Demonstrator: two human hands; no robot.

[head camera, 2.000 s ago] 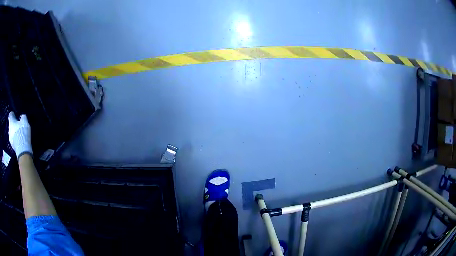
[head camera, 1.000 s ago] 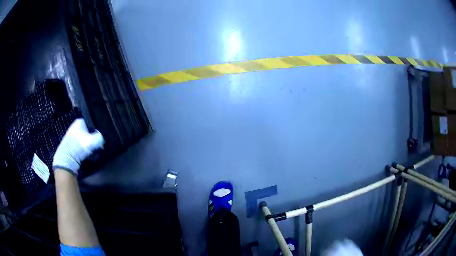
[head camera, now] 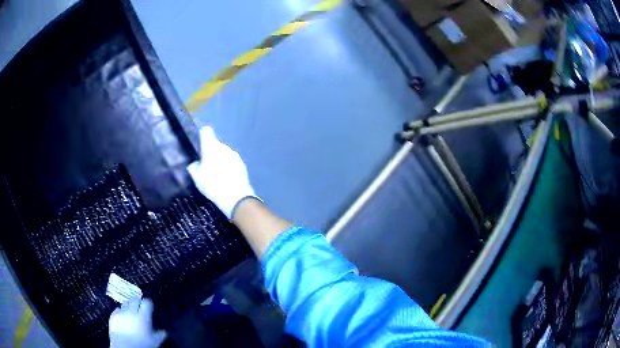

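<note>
A large black bin fills the left side, tilted in view. Dense dark-and-silver rows of parts lie in its nearer half; its farther part shows bare black wall and floor. My right hand, in a white glove, grips the bin's right rim. My left hand, also white-gloved, is at the bottom edge of the picture and partly cut off, at the near side of the bin. A white paper label shows just above its fingers; whether they touch or hold it is unclear.
Grey-blue floor with yellow-black tape lies beyond the bin. A cream pipe frame stands right of it. Cardboard boxes are at the top right. A green-matted bench with blurred dark items is at the right.
The view has swung right and closer to the bin. The bin with parts is now fully exposed and larger. My right hand has come onto its rim; my left hand has moved low, near the label.
</note>
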